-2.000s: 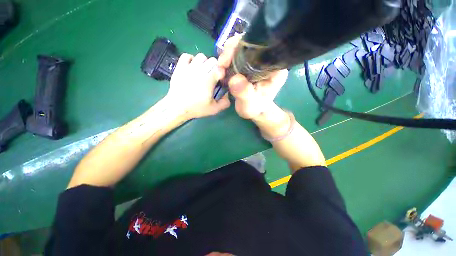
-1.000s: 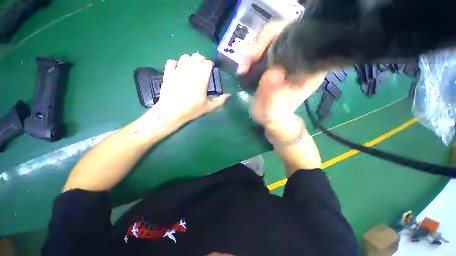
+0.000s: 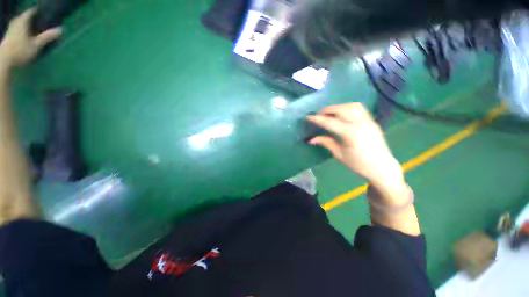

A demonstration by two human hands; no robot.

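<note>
My left hand (image 3: 23, 43) is at the far top left, blurred, with thumb and fingers around a dark housing (image 3: 52, 14) near the picture's edge. My right hand (image 3: 354, 136) is right of centre over the bench's near edge, with a small dark cover plate (image 3: 310, 127) pinched in its fingertips. The powered screwdriver (image 3: 371, 26) hangs large and blurred across the top right, close to the camera. Its tip cannot be made out.
The white screw feeder (image 3: 255, 35) stands at top centre, with a dark block (image 3: 223, 17) left of it. A black housing (image 3: 62, 136) lies at left. Cover plates (image 3: 438, 55), a cable (image 3: 417, 115) and clear plastic (image 3: 516, 64) are at right. A cardboard box (image 3: 475, 254) is lower right.
My left hand has moved from the centre to the far top left, and the housing it held has left the centre. My right hand has left the screwdriver and holds a small plate lower right.
</note>
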